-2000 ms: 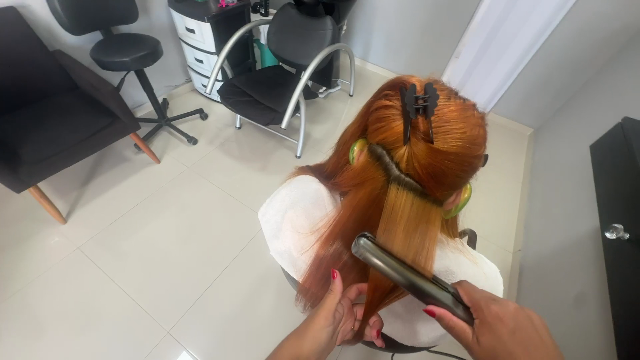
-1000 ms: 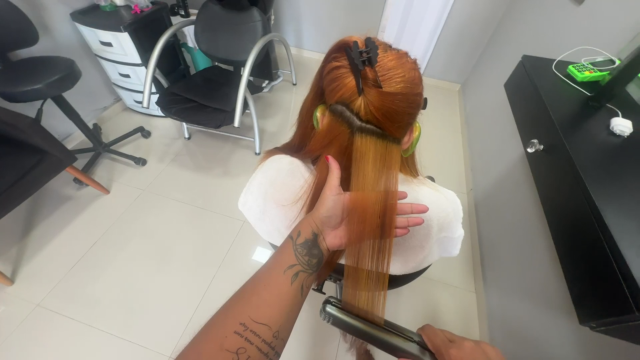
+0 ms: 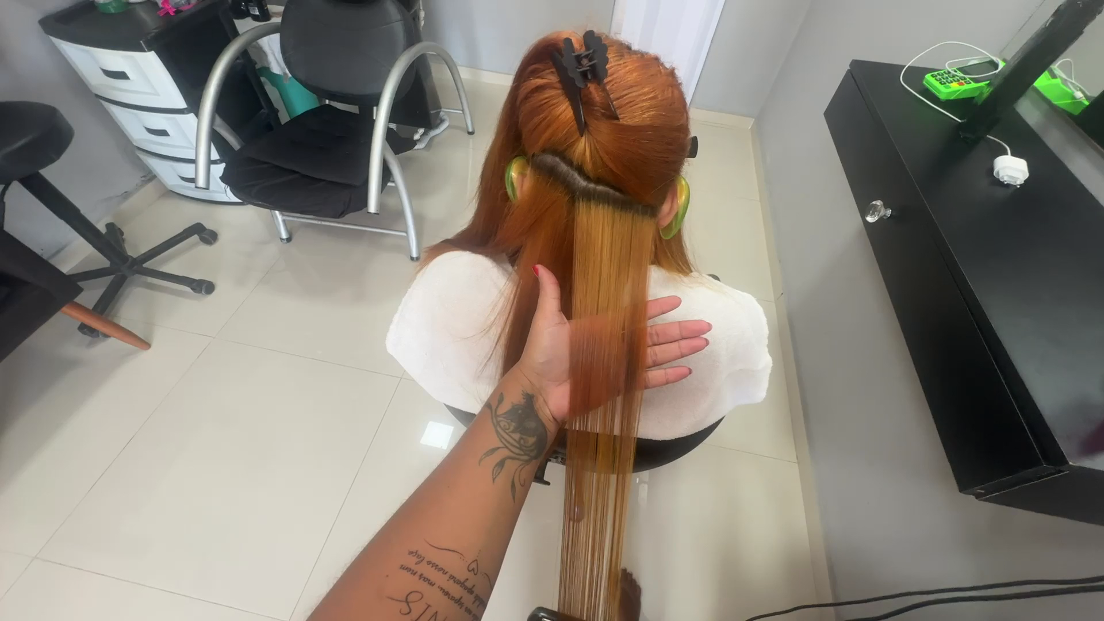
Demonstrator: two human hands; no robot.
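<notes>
My left hand lies palm up, fingers spread, beneath a straight section of copper hair hanging down a seated person's back. The strands drape over the palm, ungripped. Below, only the end of the dark flat iron shows at the bottom edge, by the lower strands; my right hand is out of view. A black claw clip holds the upper hair. Green covers sit over the person's ears, and a white towel covers the shoulders.
A black salon chair stands beside a white drawer unit at upper left, with a wheeled stool nearby. A black wall cabinet on the right bears a green card terminal and a white charger plug. Dark cables run at lower right.
From holding the hair ends, my left hand has come to lie open beneath the section. The flat iron has moved down along the hair, and my right hand has left the view.
</notes>
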